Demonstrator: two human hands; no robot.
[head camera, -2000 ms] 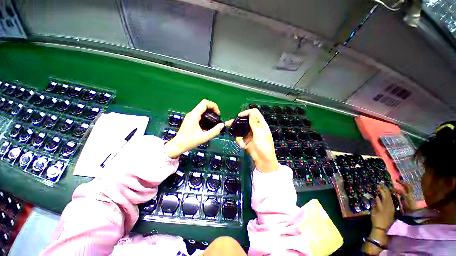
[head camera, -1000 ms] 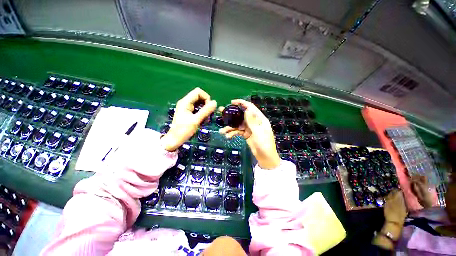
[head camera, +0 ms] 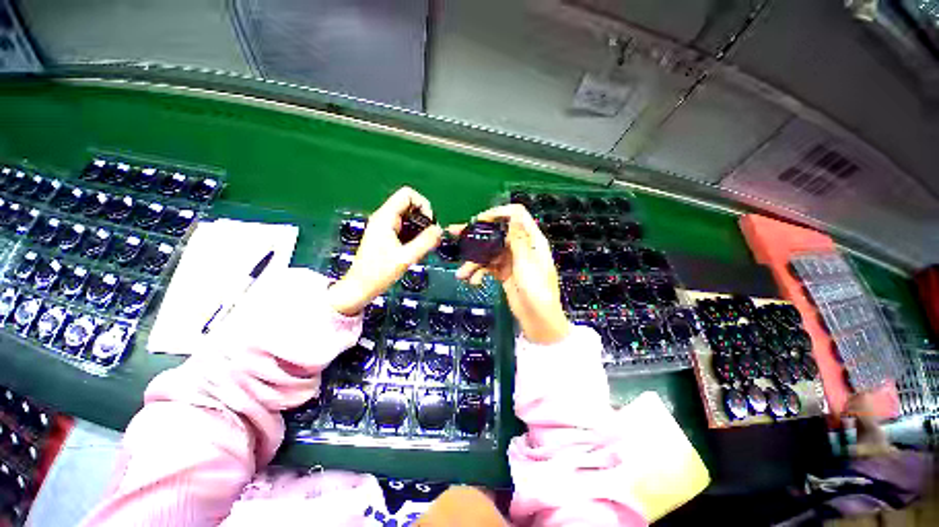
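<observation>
My left hand (head camera: 389, 247) holds a round black watch head (head camera: 414, 225) between thumb and fingers, partly hidden by them. My right hand (head camera: 523, 270) holds another round black watch head (head camera: 482, 242), its dark face turned toward me with small pale marks. Both hands are above the middle clear blister tray (head camera: 412, 437), close together. That tray holds rows of black units, with some greyer discs in the front row. The sleeves hide part of its left side.
Filled blister trays (head camera: 115, 229) lie left, beside white paper (head camera: 196, 299) with a pen (head camera: 239, 291). Right are a stacked tray (head camera: 618, 270), a tan board (head camera: 716, 383) of black units, an orange-red sheet (head camera: 770, 245) with a pale tray (head camera: 839, 309), a yellow sheet (head camera: 664, 453) and a co-worker's hand (head camera: 873, 424).
Both my hands still hold their units; the right one's face now shows pale marks. The co-worker's hand has moved off the tan board, where pale-faced units now show along its front.
</observation>
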